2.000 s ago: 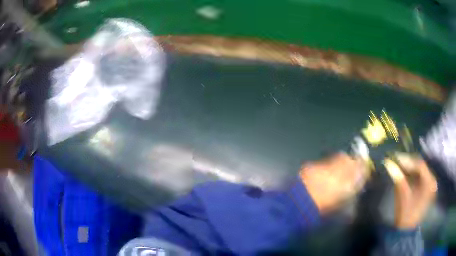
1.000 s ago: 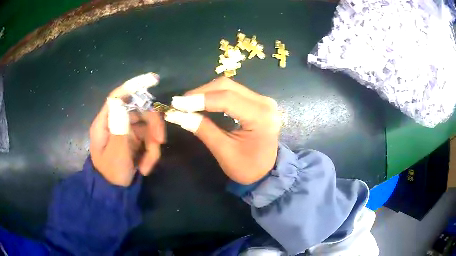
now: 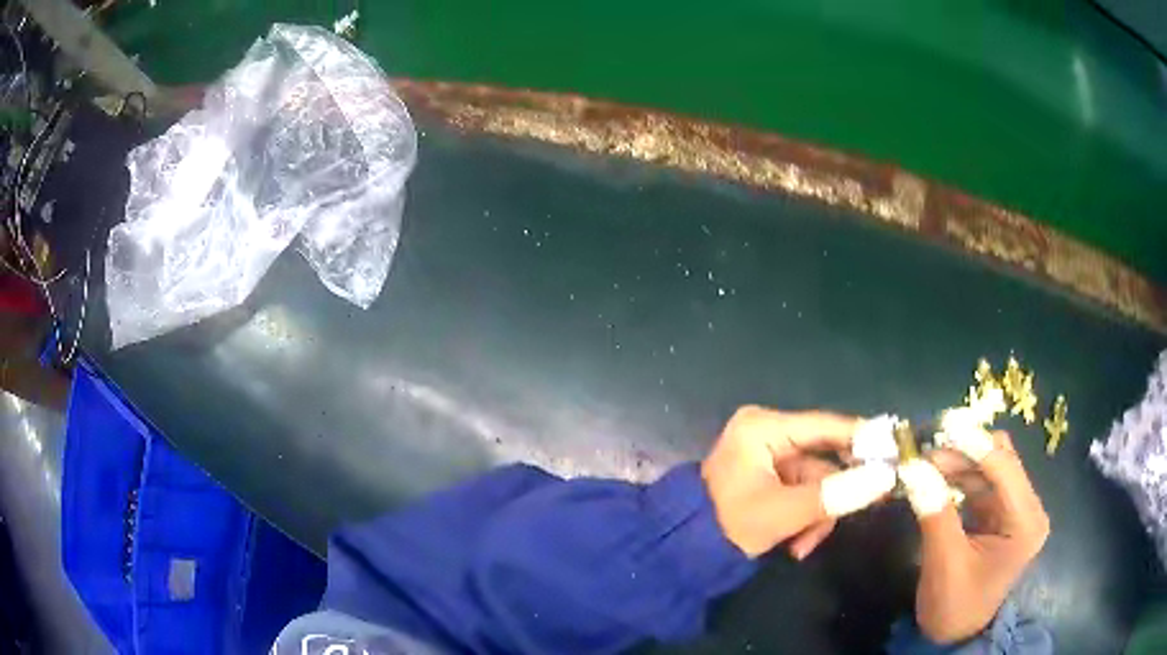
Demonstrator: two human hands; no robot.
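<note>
My left hand [image 3: 781, 480] is at the lower right, its white-wrapped thumb and finger pinched together on a small pale part that the fingertips mostly hide. My right hand [image 3: 979, 525], also with white-wrapped fingertips, meets it from the right and pinches a small gold-coloured piece [image 3: 907, 443] between the two hands. Whether the pale and gold parts are joined cannot be told. Several gold cross-shaped pieces [image 3: 1017, 388] lie in a loose cluster just beyond my right hand, with one [image 3: 1056, 424] apart at their right.
A crumpled clear plastic bag [image 3: 192, 218] lies at the left of the dark green bench [image 3: 576, 307]. A bag of white parts [image 3: 1143, 441] is cut off at the right edge. Beyond the worn brown edge [image 3: 640, 138] is a bright green surface [image 3: 768, 64]. A blue bin [image 3: 179, 525] stands lower left.
The view has swung left, so the hands and gold pieces now show further right and the clear bag is in view. The hands remain close together at the small parts.
</note>
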